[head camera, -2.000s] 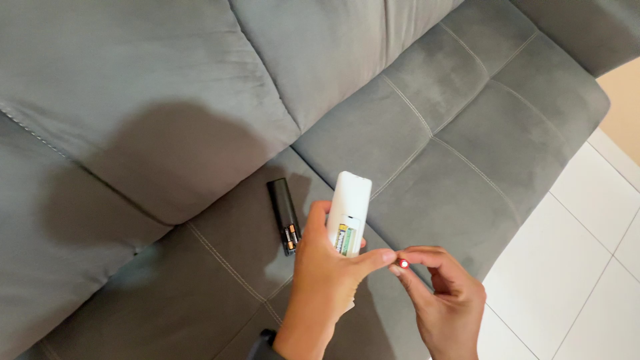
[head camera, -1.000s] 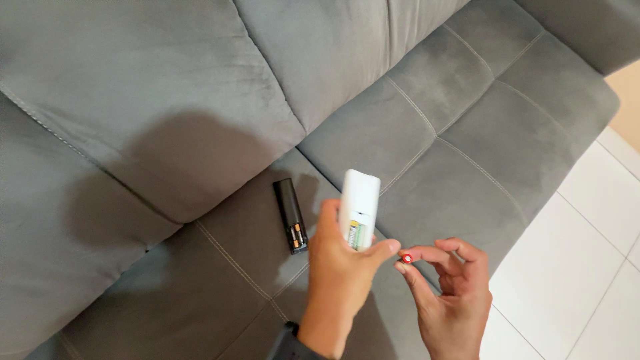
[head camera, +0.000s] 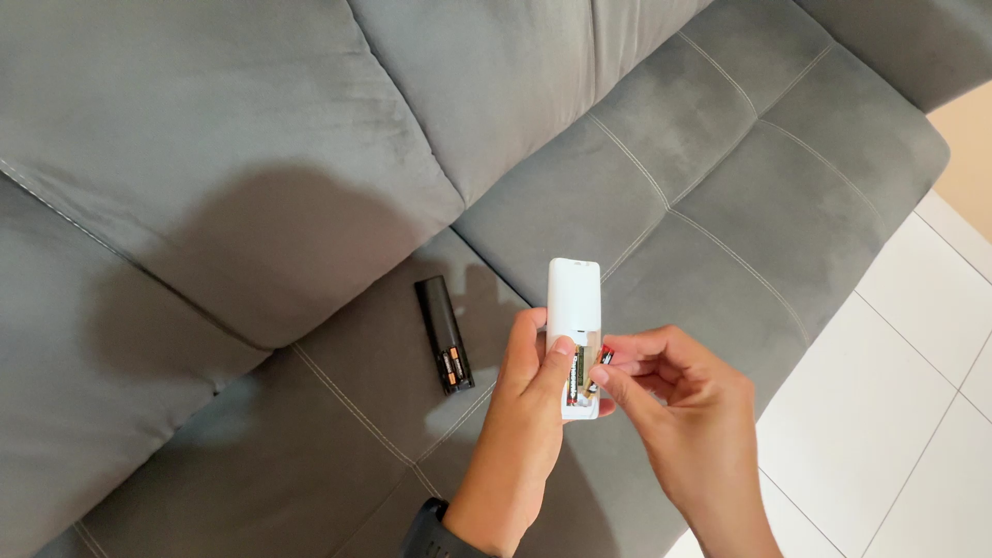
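Observation:
My left hand (head camera: 523, 395) grips a white remote control (head camera: 574, 298) with its back up, thumb along the left edge of the uncovered battery compartment. One battery (head camera: 574, 376) lies in the left side of that compartment. Between the thumb and fingers of my right hand (head camera: 686, 403) is a second battery (head camera: 605, 357), red, black and copper-coloured, tilted over the right side of the compartment; its lower part is at the opening. A black remote control (head camera: 439, 314) lies on the sofa seat to the left, its compartment uncovered with two batteries (head camera: 452, 366) inside.
The grey sofa seat (head camera: 721, 287) with pale stitching stretches under and beyond my hands. Back cushions (head camera: 232, 101) rise at the upper left, with shadows across them. White floor tiles (head camera: 868, 387) show at the right, past the seat's edge.
My right hand has brought its battery from beside the white remote control to over the compartment. The battery was end-on and now shows its side.

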